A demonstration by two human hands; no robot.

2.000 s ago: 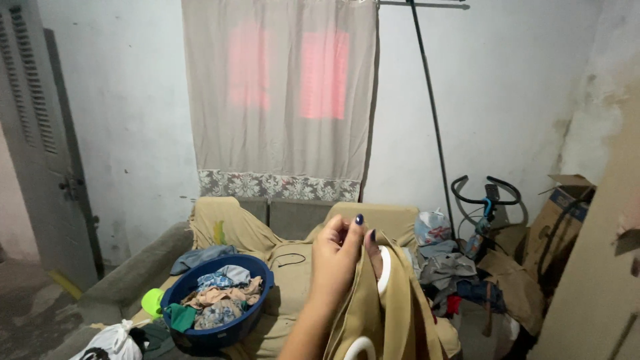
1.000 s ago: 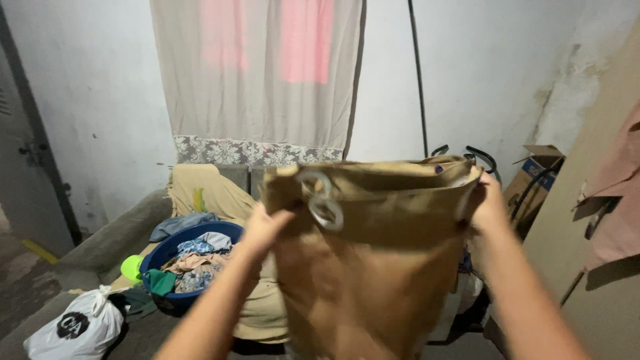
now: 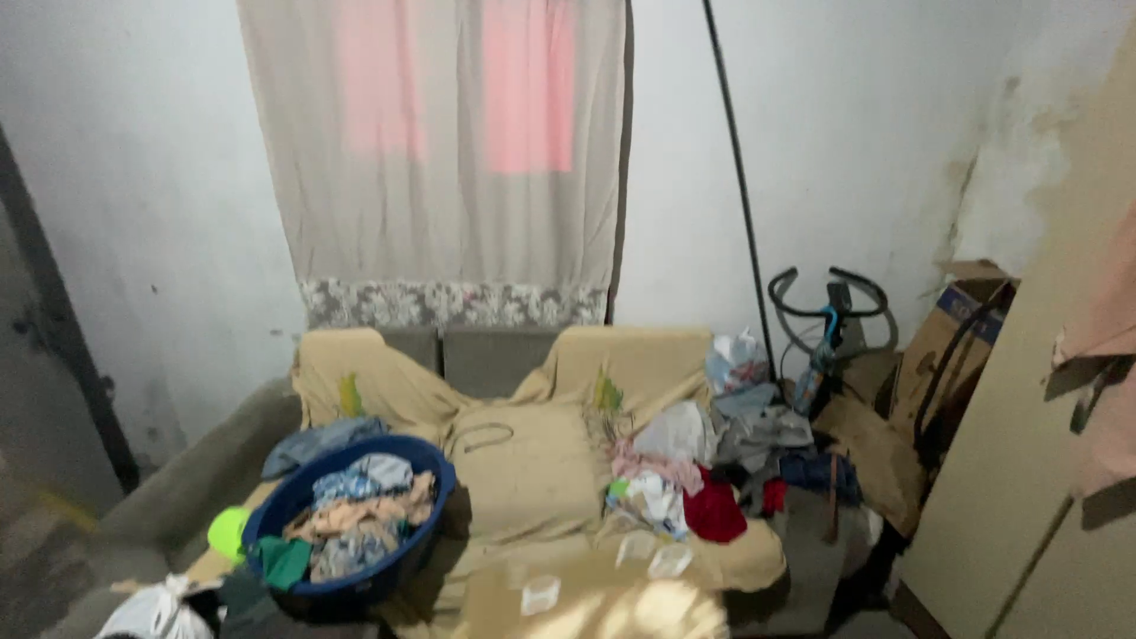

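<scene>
Neither my left hand nor my right hand shows in the head view. At the bottom centre, a blurred tan cloth (image 3: 603, 603) with white rings spans the lower edge; what holds it is out of sight. Behind it stands a grey sofa with a beige cover (image 3: 532, 461). On the sofa's left side rests a blue plastic tub (image 3: 390, 568) full of crumpled clothes (image 3: 364, 515). A dark cord (image 3: 484, 435) lies on the seat. Loose clothes (image 3: 674, 470), among them a dark red piece (image 3: 714, 510), are heaped at the sofa's right side.
A grey curtain (image 3: 444, 177) hangs behind the sofa. Exercise-machine handlebars (image 3: 830, 306), a thin black pole (image 3: 741, 186) and a cardboard box (image 3: 945, 364) stand at the right, near a beige cabinet (image 3: 1003, 470). A white plastic bag (image 3: 164, 612) and a lime-green item (image 3: 229, 532) are at lower left.
Both hands, which held up the tan ringed cloth a second ago, have left the view. The cloth has dropped to the bottom edge, and the sofa behind it shows.
</scene>
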